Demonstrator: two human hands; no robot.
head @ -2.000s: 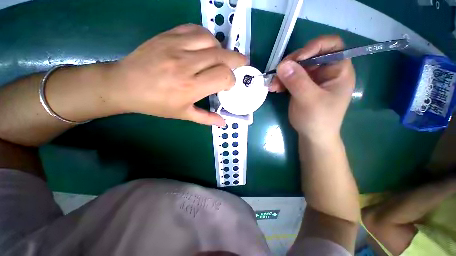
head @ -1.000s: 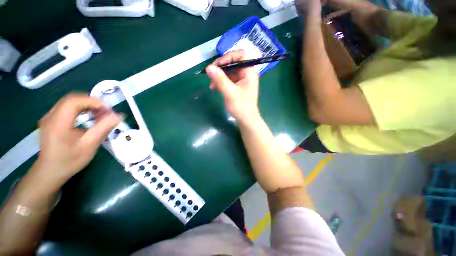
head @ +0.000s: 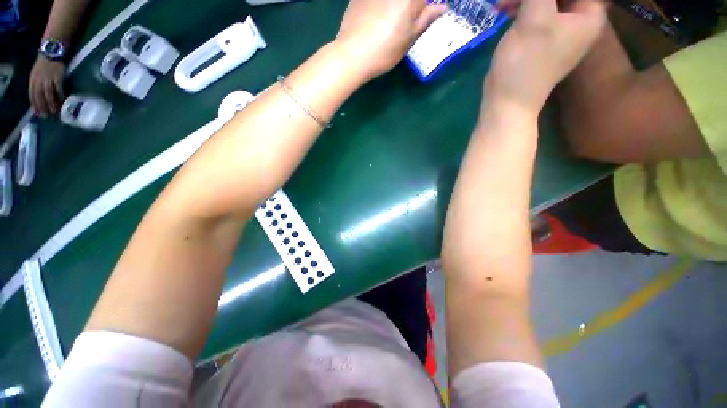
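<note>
The blue bin (head: pixel 458 44) is at the top, with a white label and small clear pieces in it. My left hand (head: pixel 381 33) is at its left side, fingertips over its edge; whether they hold anything cannot be told. My right hand (head: pixel 550 44) is right of the bin, partly cut off by the top edge. The dark tweezers (head: pixel 650 14) with pale lettering extend to its right; their tips are not visible. The perforated white strip (head: pixel 295 243) lies below my left forearm. Part of a white housing (head: pixel 237 103) shows above that forearm, which hides the rest.
Several white housings (head: pixel 219 56) lie at the upper left, beside another person's hand (head: pixel 46 86). A second white strip (head: pixel 40 319) is at the far left. A person in yellow (head: pixel 689 96) is close on the right. The green bench (head: pixel 383 167) ends above the grey floor.
The view has shifted. My left hand has moved from the housing to the blue bin. My right hand has moved to the bin's right side, near the top edge.
</note>
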